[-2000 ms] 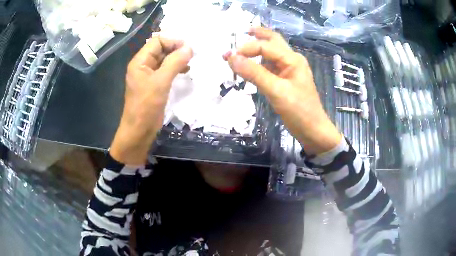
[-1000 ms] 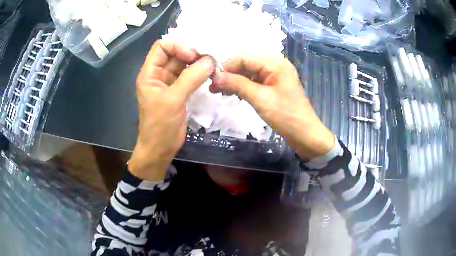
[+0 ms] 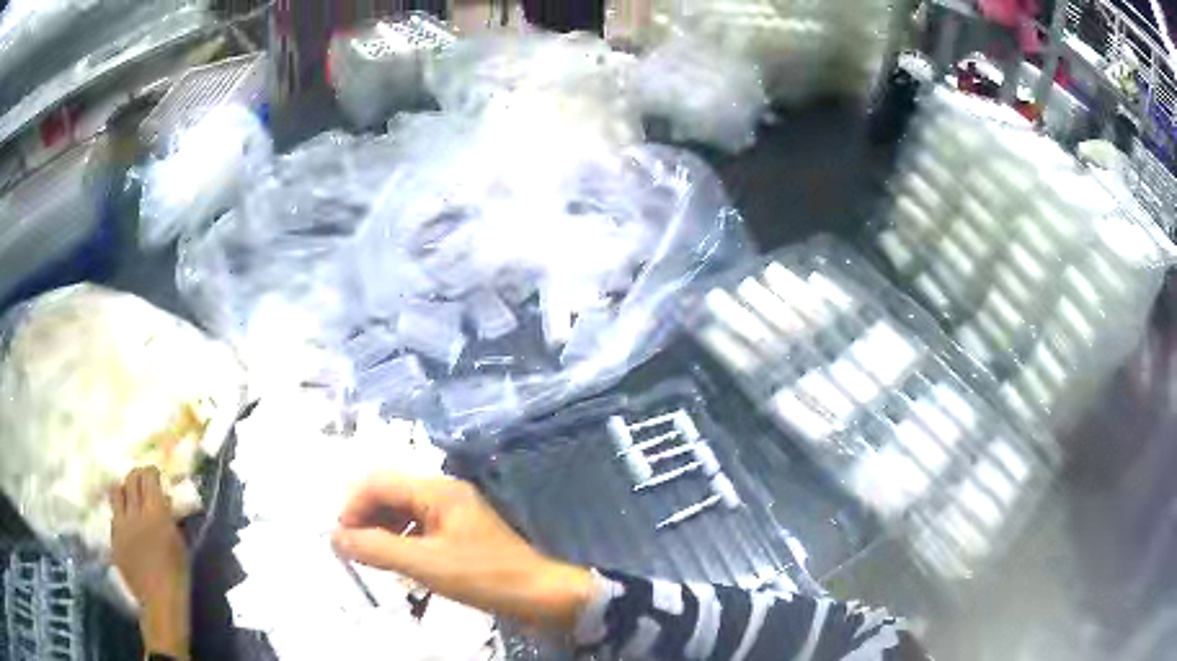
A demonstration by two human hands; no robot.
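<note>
My right hand [image 3: 445, 540] is above the loose pile of white paper slips [image 3: 291, 497]. Its thumb and fingers pinch a thin dark-stemmed part [image 3: 363, 584] that slants down from the fingertips. My left hand [image 3: 150, 529] reaches to the open clear bag of cream-white foam pieces [image 3: 78, 387] at the left. Its fingertips are among the pieces, blurred, and I cannot tell whether they grip one. A grooved clear parts tray [image 3: 555, 484] lies right of the paper, with several white-ended shafted parts [image 3: 666, 448] in it.
A large bag of bluish clear boxes [image 3: 426, 329] lies behind the paper. A tray of white oblongs [image 3: 826, 375] is at the right, with stacked filled trays [image 3: 1007, 258] behind it. Another parts tray [image 3: 45, 607] is at lower left.
The view has turned up and to the right. My hands, together over the paper before, are now apart: the left has moved to the foam bag, the right stays over the paper.
</note>
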